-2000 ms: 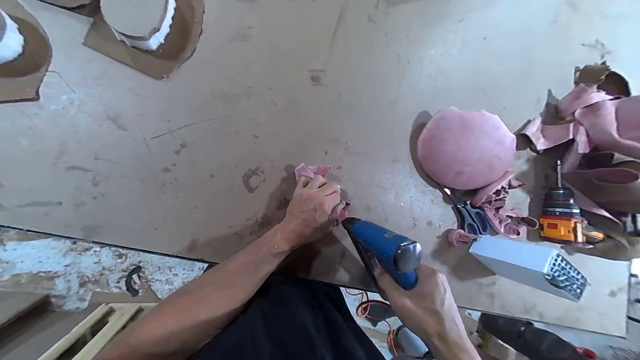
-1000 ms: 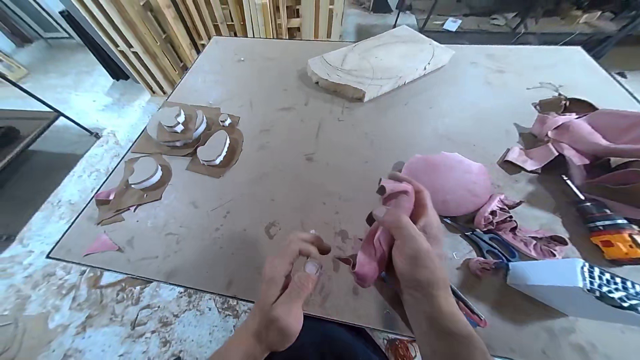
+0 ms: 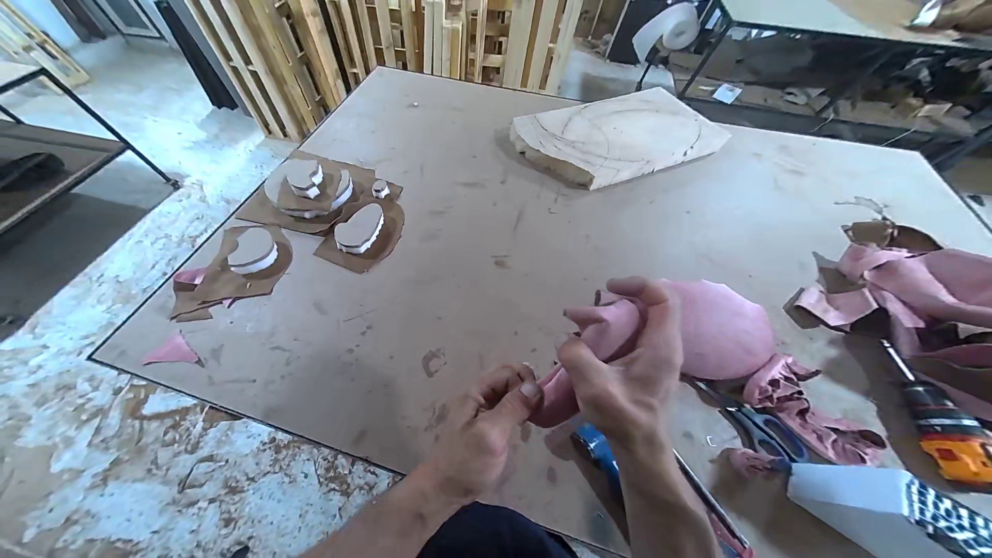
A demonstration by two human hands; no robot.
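Note:
My right hand (image 3: 632,364) grips a small piece covered in pink leather or suede-like material (image 3: 608,333), with loose edges standing up at its top. At the lower left end of that piece, the thumb and fingers of my left hand (image 3: 496,418) pinch its edge. Under my right forearm lies a blue tool (image 3: 597,449), mostly hidden. A round pink covered pad (image 3: 717,329) rests just behind and right of my right hand. Scissors with dark blue handles (image 3: 763,434) lie beside crumpled pink scraps (image 3: 806,411).
An orange and black power drill (image 3: 942,426), a white box (image 3: 852,504) and a pink material heap (image 3: 930,287) occupy the right side. White foam shapes (image 3: 360,229) sit on brown pieces at the left. A marked pale slab (image 3: 620,132) lies at the back. The table's near edge borders my body.
The blue tool, in my right hand two seconds ago, now lies on the table. My left hand has come to the pink piece, which my right hand holds. The view has tilted up since the first frame.

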